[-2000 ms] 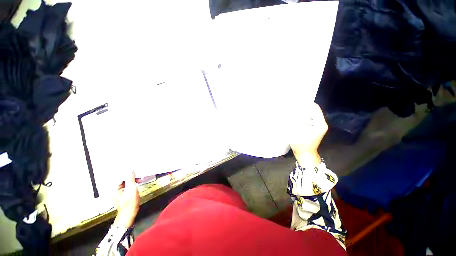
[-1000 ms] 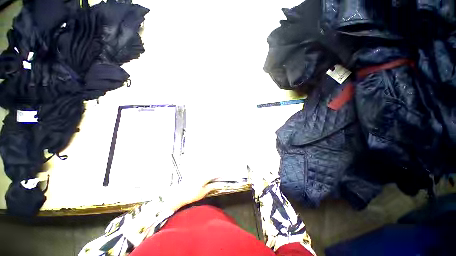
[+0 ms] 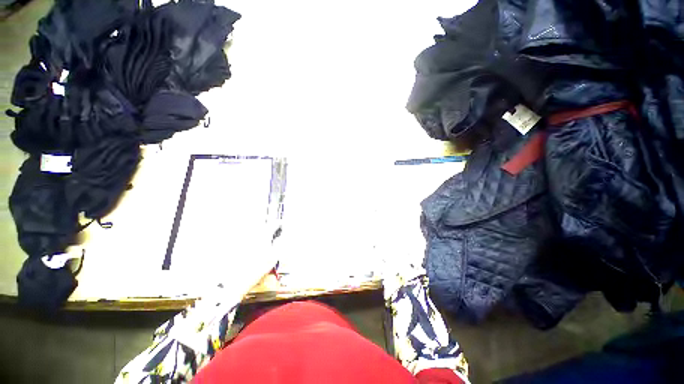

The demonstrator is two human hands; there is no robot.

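The open ledger [image 3: 225, 214] lies on the table in front of me, its pages glaring white with a dark cover edge showing at the left and top. My left hand [image 3: 261, 279] is at its lower middle, near the table edge, mostly washed out; a small red spot shows by the fingers. My right hand [image 3: 397, 259] is washed out against the white surface above its patterned sleeve. What either hand holds cannot be told.
Black garment bundles [image 3: 90, 127] with white tags lie at the left. Quilted navy bundles [image 3: 487, 225] lie at the right, with a red strip [image 3: 525, 155] and a white tag [image 3: 520, 118]. A blue strip [image 3: 431, 160] lies beside them. The table's yellowish edge [image 3: 135, 304] runs along the front.
Since the oldest frame, the lifted page is down and the view has swung right. Since the middle frame, my left hand has moved left and the view has shifted slightly.
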